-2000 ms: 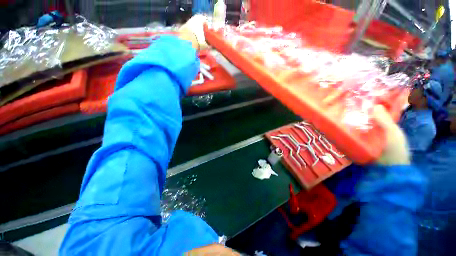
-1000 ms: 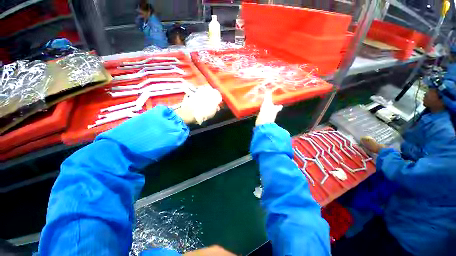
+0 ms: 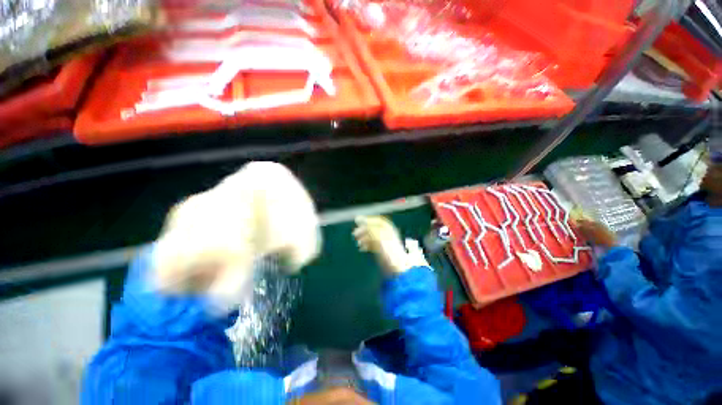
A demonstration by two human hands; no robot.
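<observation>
My left hand (image 3: 237, 225), in a cream glove, is large and blurred above the green bench (image 3: 336, 277). Whether it holds anything cannot be told. A shiny heap of clear film (image 3: 265, 320) lies just below it, partly hidden. My right hand (image 3: 380, 241), gloved, is over the bench with fingers loosely apart and nothing visible in it. A white crumpled piece (image 3: 415, 255) shows beside its wrist.
A red tray (image 3: 475, 293) of bent tubes lies right, with a neighbouring worker's hand (image 3: 594, 231) at its edge. On the shelf are a red tray of white tubes (image 3: 237, 119) and one of clear film (image 3: 475, 115). A metal post (image 3: 590, 99) stands right. A white sheet (image 3: 55, 332) lies left.
The film tray, earlier raised in both hands, rests on the shelf. Both my hands have come down from the shelf trays to over the bench. The view has tilted downward.
</observation>
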